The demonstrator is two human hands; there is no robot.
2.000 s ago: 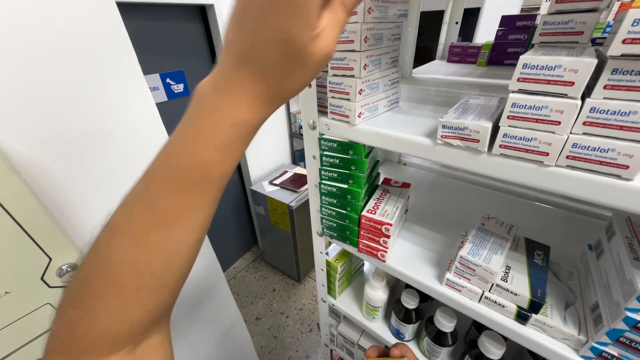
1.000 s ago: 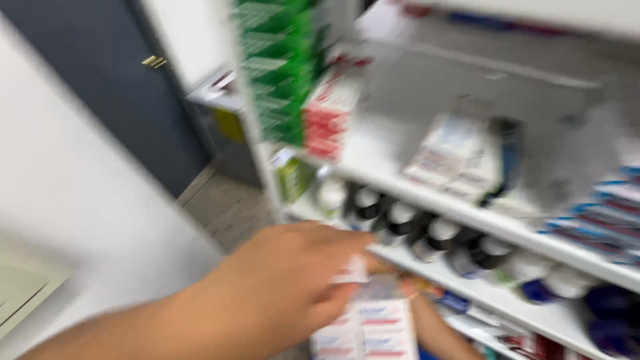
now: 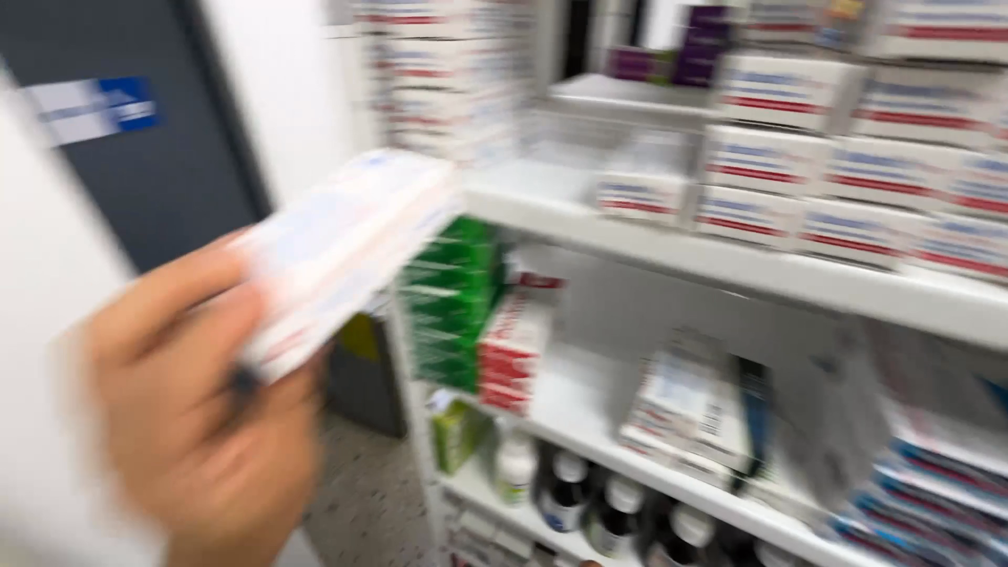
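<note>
My left hand (image 3: 213,386) grips a white medicine box (image 3: 346,252) with blue and reddish print by its near end; both are blurred. The box's far end lies in line with the left end of the upper metal shelf (image 3: 567,189). Beyond it stands a stack of white boxes (image 3: 433,79). Further right on that shelf are stacked white boxes with a red stripe (image 3: 756,157) and one lower box (image 3: 642,197). Of my right hand, only what seems a fingertip (image 3: 591,563) shows at the bottom edge, so its hold is hidden.
Green boxes (image 3: 445,307), red and white boxes (image 3: 512,354) and white boxes (image 3: 677,402) occupy the middle shelf. Bottles with white caps (image 3: 622,512) line the shelf below. A dark door (image 3: 150,157) and a grey bin (image 3: 366,386) are at left.
A second ago my hands were low by the bottles with white boxes; now my left hand is raised at left with a white box. The view has swung upward.
</note>
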